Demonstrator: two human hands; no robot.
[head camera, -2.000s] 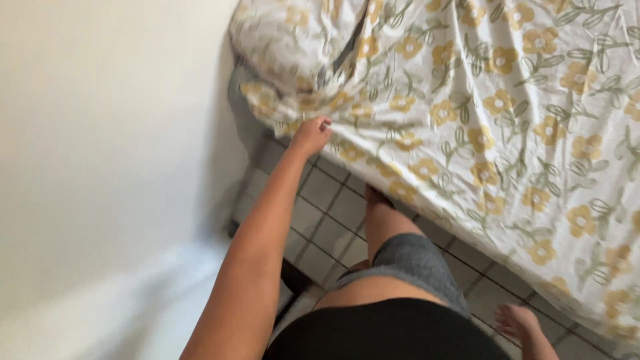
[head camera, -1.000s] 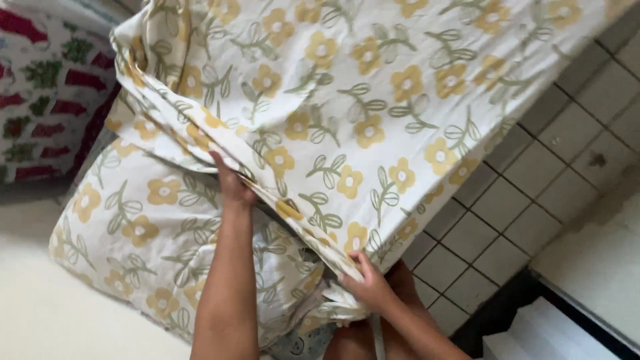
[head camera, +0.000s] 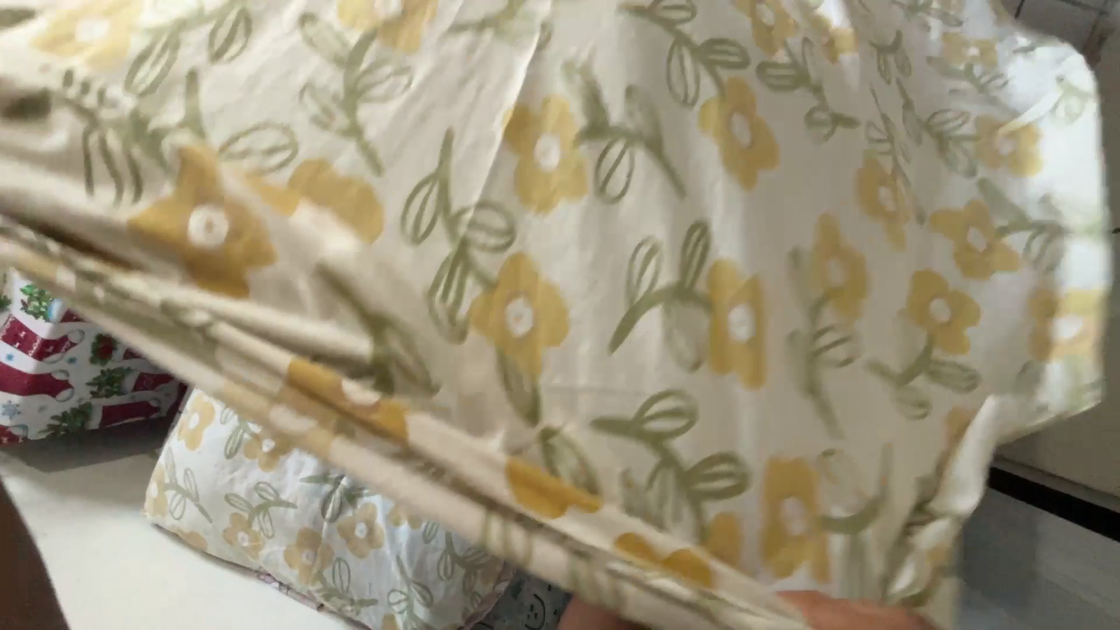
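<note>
A white sheet (head camera: 612, 289) with yellow flowers and green leaves is raised across most of the view, its gathered edge running from the left down to the bottom right. My right hand (head camera: 853, 610) shows only in part at the bottom edge, holding that gathered edge. At the far left a blurred strip of my left arm (head camera: 26, 560) enters the view; my left hand is not visible. Below the sheet's edge lies a pillow (head camera: 324, 534) with the same floral print.
A package or cushion (head camera: 79, 376) with a red, green and white holiday print stands at the left. A white surface (head camera: 105, 516) lies around the pillow. Behind the sheet at the right are a pale wall and a dark edge (head camera: 1059, 499).
The floral sheet has been lifted up and now fills much of the view, where it lay lower one second ago. My left hand, seen gripping its edge then, has left the view.
</note>
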